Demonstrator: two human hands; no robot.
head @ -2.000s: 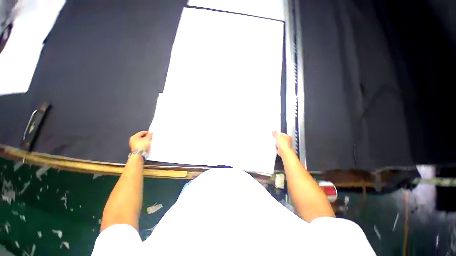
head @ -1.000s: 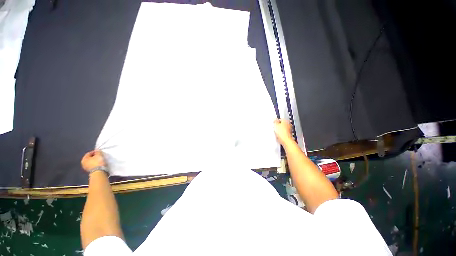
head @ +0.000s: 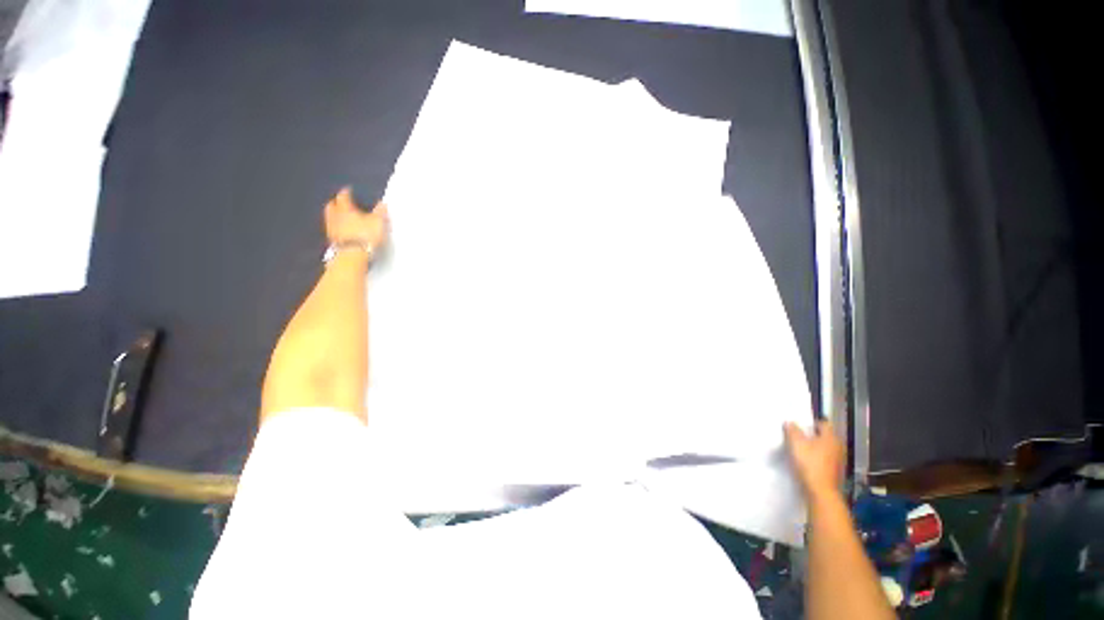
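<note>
A large white paper pattern (head: 569, 279) lies over the dark cloth (head: 260, 133), its near end reaching past the table edge and partly bent. My left hand (head: 355, 227) is at its left edge, about midway up, thumb side towards the paper. My right hand (head: 816, 458) holds its near right corner, close to the rail. The silver guide rail (head: 835, 242) runs away from me, right of the pattern. The left fingertips are partly hard to make out.
A dark cloth weight (head: 130, 395) lies near the wooden table edge (head: 182, 484) at left. More white sheets lie at far left (head: 49, 230) and at the top (head: 678, 10). The blue-and-white cutter (head: 890, 523) is at the rail's near end.
The pattern has shifted and now shows a notched, curved upper right side. My left hand has moved up along its left edge. My right hand has moved nearer my body.
</note>
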